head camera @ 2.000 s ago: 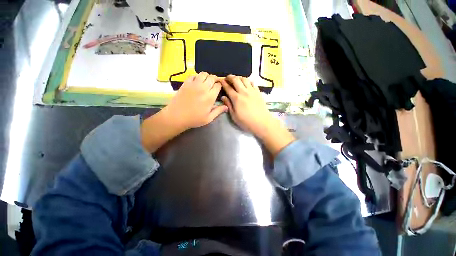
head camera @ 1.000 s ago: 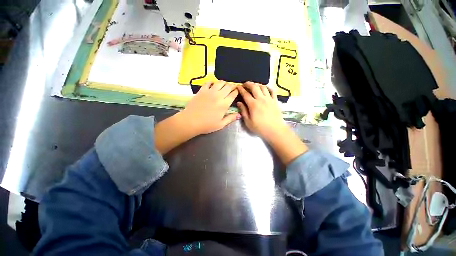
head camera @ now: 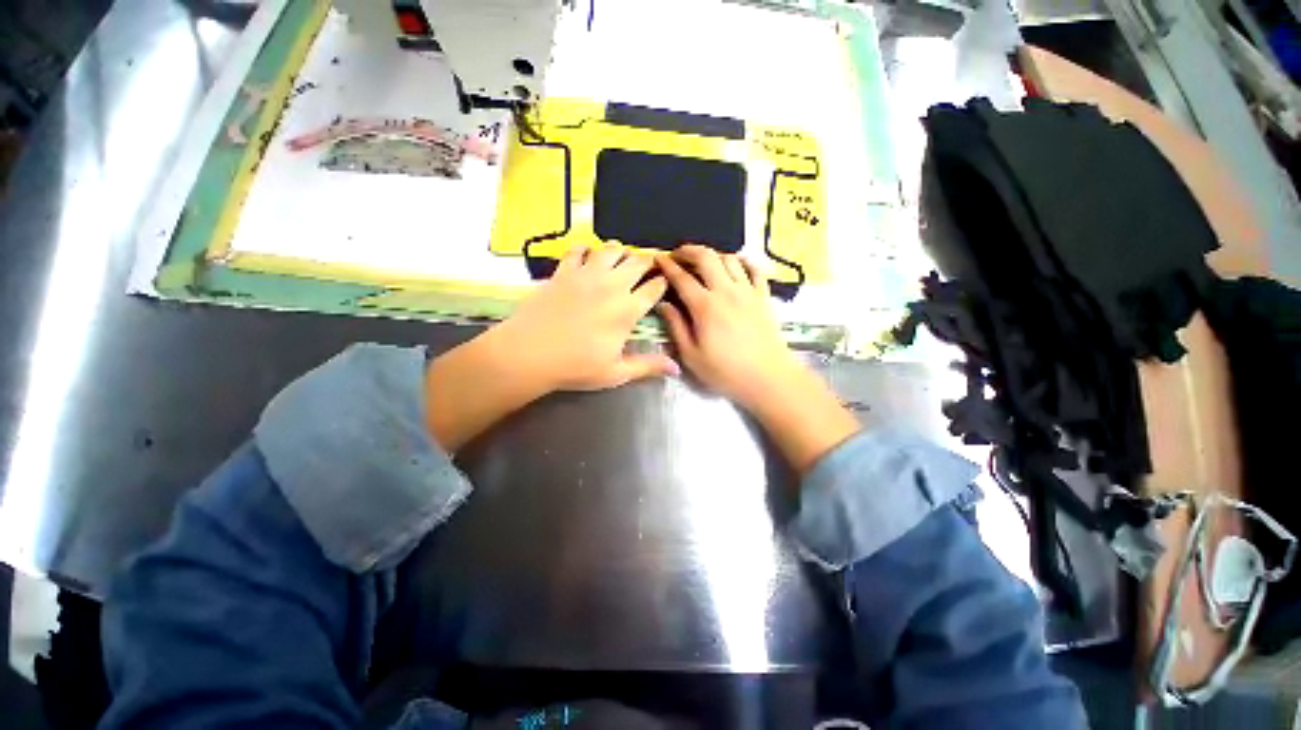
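Note:
The yellow template flap (head camera: 802, 214) lies on the white, green-edged template (head camera: 357, 285). Black fabric (head camera: 671, 200) shows through its window, its curved slots and at its near edge. My left hand (head camera: 592, 317) and my right hand (head camera: 725, 317) lie side by side on the flap's near edge, fingertips close together. Their fingers press down on the edge and the black fabric there. What lies under the fingers is hidden. The sewing machine head (head camera: 507, 50) stands over the flap's upper left corner.
On the right, a stack of black panels (head camera: 1099, 214) has straps hanging toward me. Another black stack (head camera: 1263, 385) is at the right rim. A pale cord loop (head camera: 1170, 642) lies on the brown board (head camera: 1191, 428). The metal table (head camera: 599, 528) is under my forearms.
The whole view has shifted slightly with the head. Both hands stay at the flap's near edge, and my left thumb now sits a little lower, farther from my right hand.

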